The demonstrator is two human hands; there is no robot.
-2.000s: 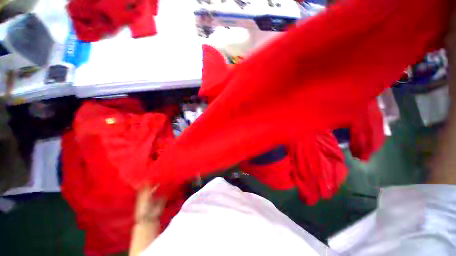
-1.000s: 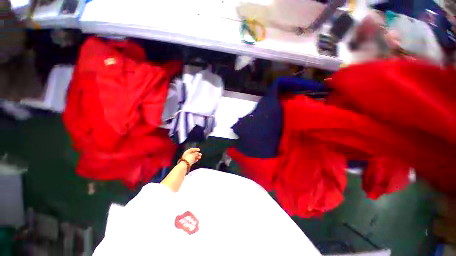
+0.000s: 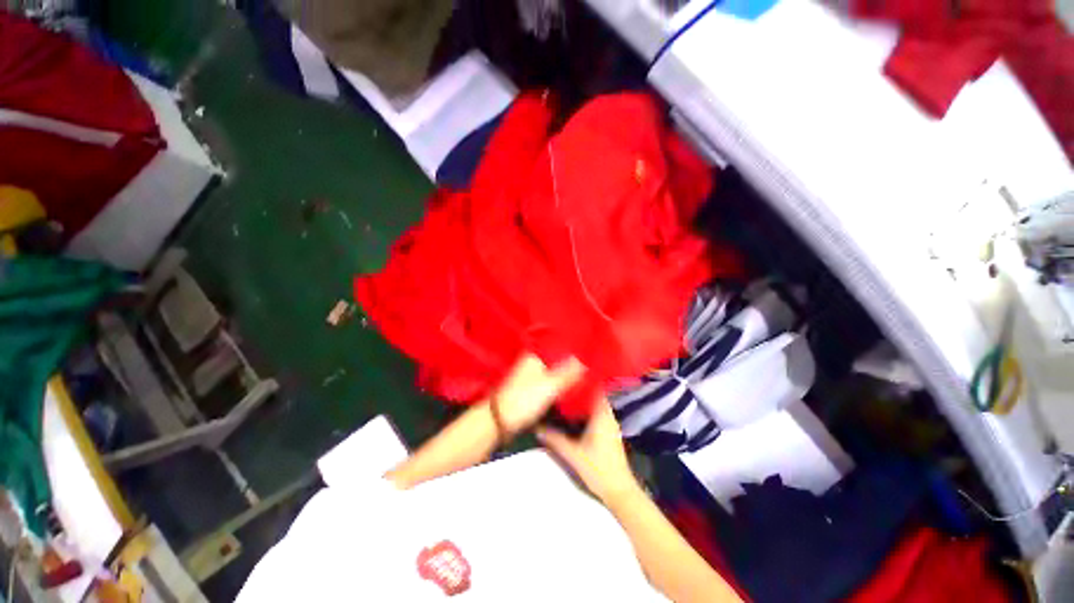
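Observation:
A large heap of bright red garment pieces [image 3: 565, 236] lies in front of me, beside the machine table's edge. My left hand [image 3: 539, 391] is at the heap's near edge, blurred, with its fingers against the red cloth. My right hand [image 3: 592, 454] is just to the right of it, at the same edge, fingers spread below the cloth. Whether either hand grips cloth cannot be told. A bundle of white and navy striped rib pieces [image 3: 718, 377] lies to the right of the heap, partly under it.
White machine table [image 3: 801, 200] with yellow-green snips [image 3: 998, 379] runs along the right. Navy cloth [image 3: 813, 530] and more red cloth [image 3: 942, 571] lie lower right. At left are a white frame [image 3: 177, 436], green cloth [image 3: 53, 342] and a dark red stack [image 3: 71, 130].
The view has swung left. The red cloth previously at the right is out of my right hand's area. Both hands are now together at the left red heap.

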